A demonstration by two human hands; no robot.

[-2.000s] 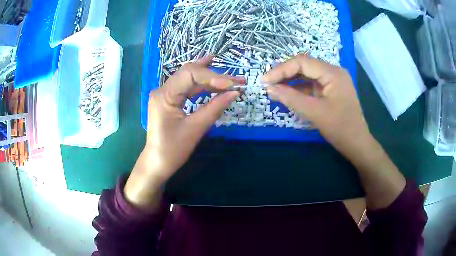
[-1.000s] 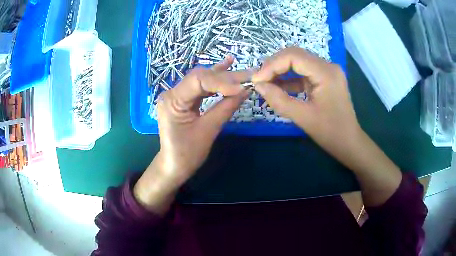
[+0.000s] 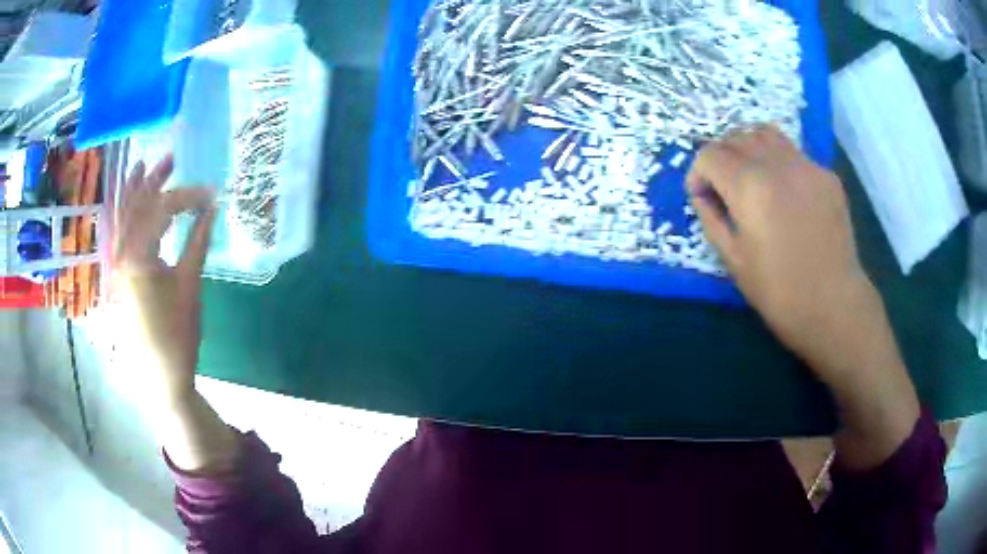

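The blue parts tray (image 3: pixel 563 276) lies in front of me. Metal pins (image 3: pixel 487 65) are heaped in its far left part, and small white plastic caps (image 3: pixel 541 211) spread along its near and right sides. My right hand (image 3: pixel 768 200) is over the tray's right side with fingers curled down; its fingertips are partly hidden, and I cannot tell if they hold a cap. My left hand (image 3: pixel 162 238) is at the left edge of the clear plastic box (image 3: pixel 292 233), blurred, thumb and fingers apart, with nothing visible in it. Slim metal pieces (image 3: pixel 260 162) lie in that box.
A plain blue tray (image 3: pixel 124 76) and another clear box (image 3: pixel 222 27) are at the far left. A white ribbed sheet (image 3: pixel 898 157) lies right of the parts tray. Clear boxes (image 3: pixel 974 271) stand at the right edge. An orange rack (image 3: pixel 78 216) is at left.
My hands have parted from their joint hold on a slim piece over the tray. The left moved left to the clear box; the right moved to the tray's right side. The view has shifted.
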